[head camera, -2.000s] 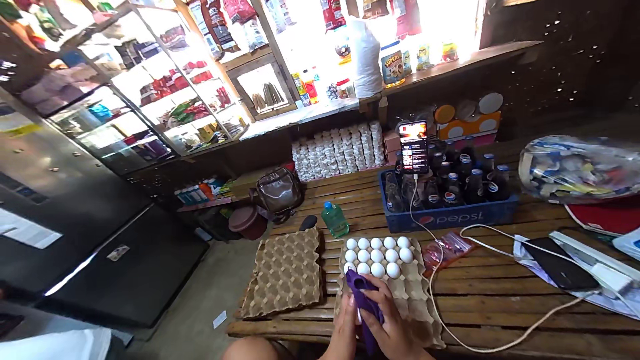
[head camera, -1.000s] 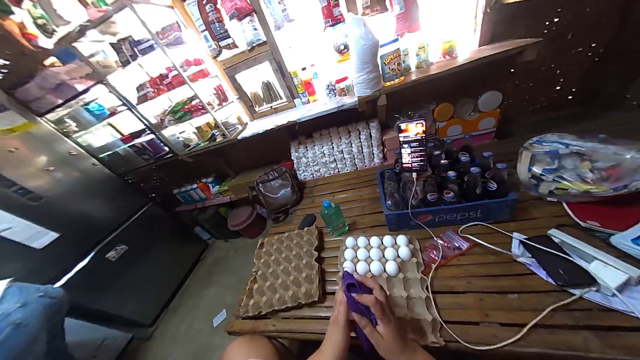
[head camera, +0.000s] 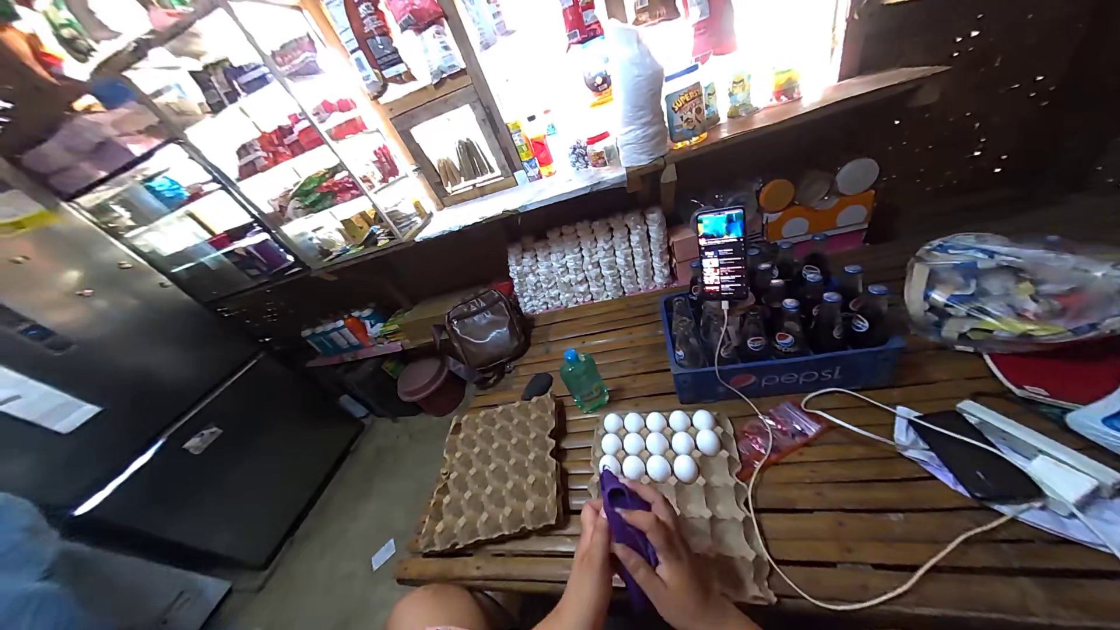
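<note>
My right hand is closed on a purple handheld object, whose kind I cannot tell. My left hand presses against its left side, fingers together. The object's tip meets the leftmost white egg of the front row. Several white eggs sit in the back rows of a cardboard egg tray; its front cups lie partly behind my hands. To the left is another cardboard egg tray with bare cups. Behind the trays stands a green bottle with a blue cap.
A blue crate of glass bottles stands at the back, with a lit phone against it. Its white cable loops right of the egg tray. A red plastic packet, a black phone and a filled plastic bag lie rightward.
My hands and the purple object stay at the front left of the filled rows, with only slight shifts. The phone's screen picture has changed.
</note>
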